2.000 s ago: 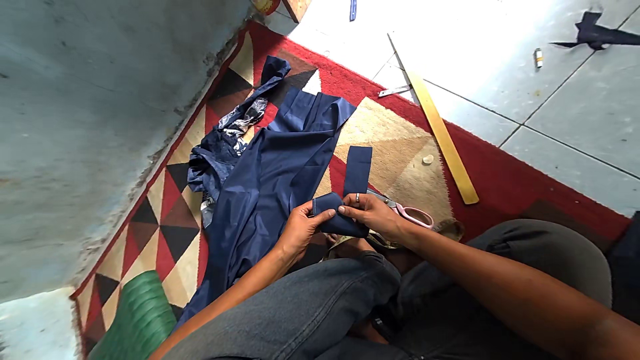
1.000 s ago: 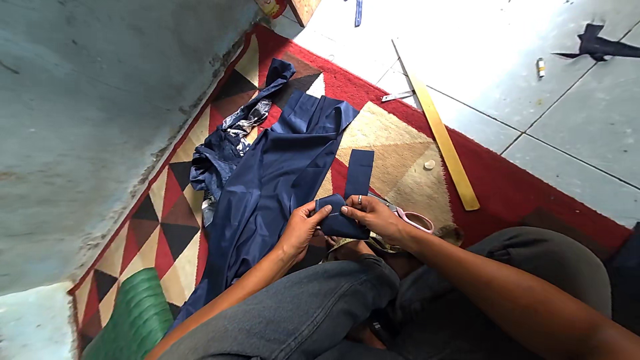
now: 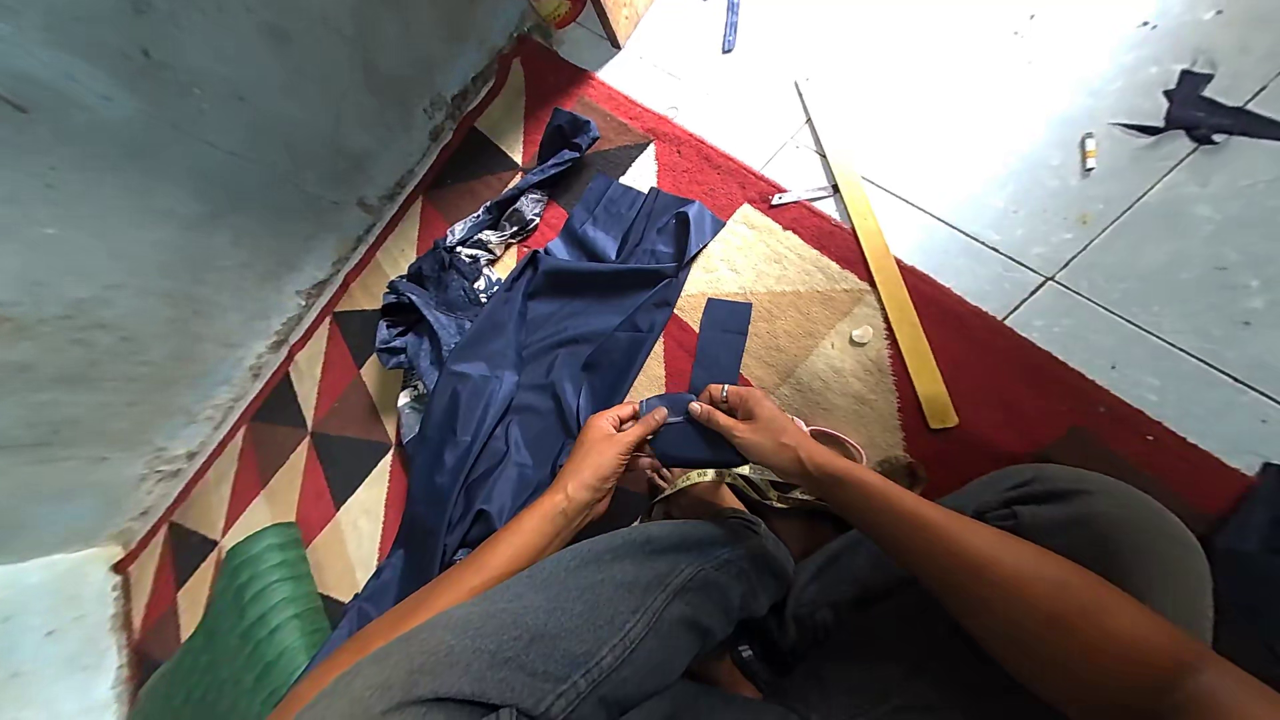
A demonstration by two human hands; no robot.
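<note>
Both hands pinch the folded upper edge of a small navy fabric piece [image 3: 697, 446] above my lap. My left hand [image 3: 607, 447] grips its left end with thumb and fingers. At its right end, my right hand [image 3: 750, 422], with a ring on one finger, pinches the same fold. A flat navy strip [image 3: 722, 340] lies on the rug just beyond. Left of the hands spreads a large navy cloth [image 3: 560, 330]. Below the held piece is a yellowish measuring tape [image 3: 745, 478]; the pink-rimmed handle of scissors [image 3: 843, 440] shows partly behind my right wrist.
A yellow ruler [image 3: 900, 310] lies across the edge of the patterned rug [image 3: 350, 430]. Beside it is a small metal tool [image 3: 803, 196]. Patterned cloth [image 3: 435, 300] is bunched near the wall [image 3: 220, 200]. Dark scraps [image 3: 1200, 112] and a small tube [image 3: 1089, 151] rest on the tiles.
Both hands keep hold of the navy piece. Its upper fold now shows more clearly between the thumbs.
</note>
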